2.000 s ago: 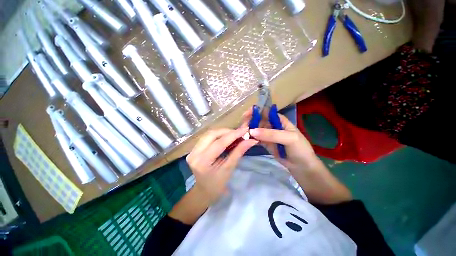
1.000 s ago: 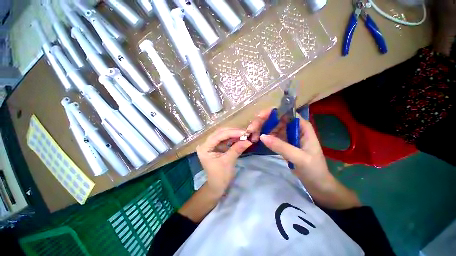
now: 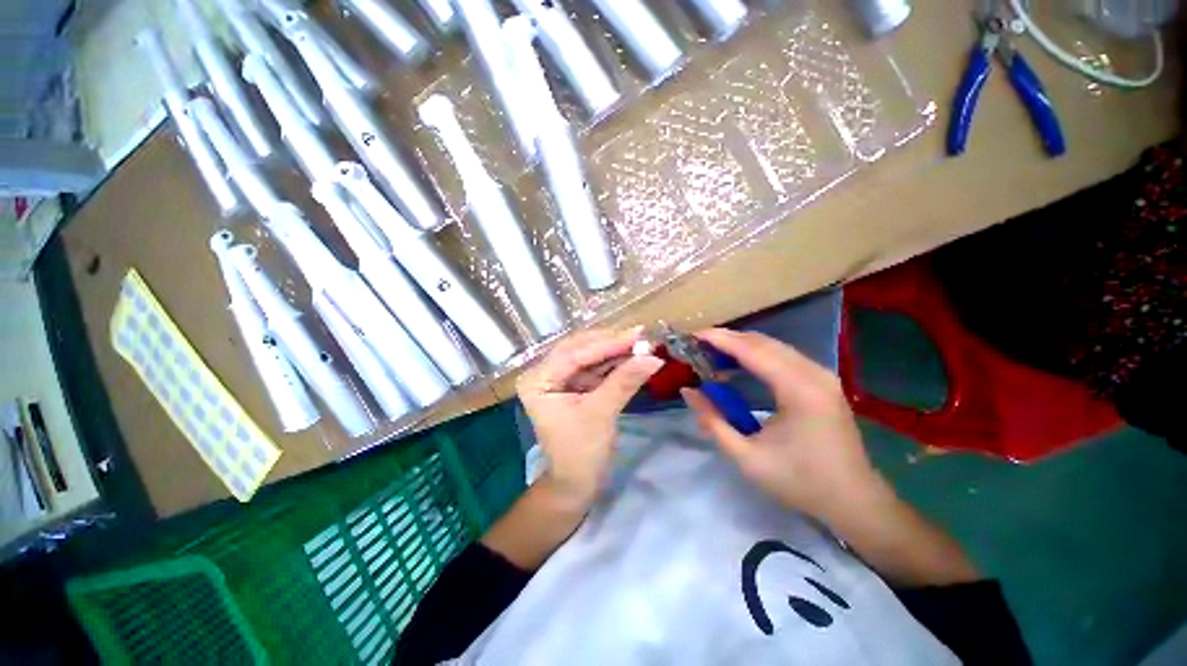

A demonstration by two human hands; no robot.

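Note:
My left hand (image 3: 579, 403) pinches a tiny white plastic part (image 3: 643, 347) between thumb and fingertips, above my lap at the bench's front edge. My right hand (image 3: 801, 423) holds the blue-handled nippers (image 3: 726, 401), their metal jaws pointing left, close to the white part. Whether the jaws touch the part is too small to tell. Some of the nipper handles are hidden by my right fingers. Several white electric toothbrush units (image 3: 488, 215) lie in slanted rows on the bench, partly on a clear blister tray (image 3: 729, 143).
A second pair of blue nippers (image 3: 1005, 91) lies at the back right beside a white cord (image 3: 1087, 68). A pale yellow sticker sheet (image 3: 195, 384) lies at the left. Green crates (image 3: 391, 514) stand below the bench. A red stool (image 3: 1002, 397) and a person's patterned dark clothing (image 3: 1106, 286) are at right.
The nippers in my right hand have swung from pointing upward to pointing left, with the jaws now by the white part. The bench scene has shifted right in view.

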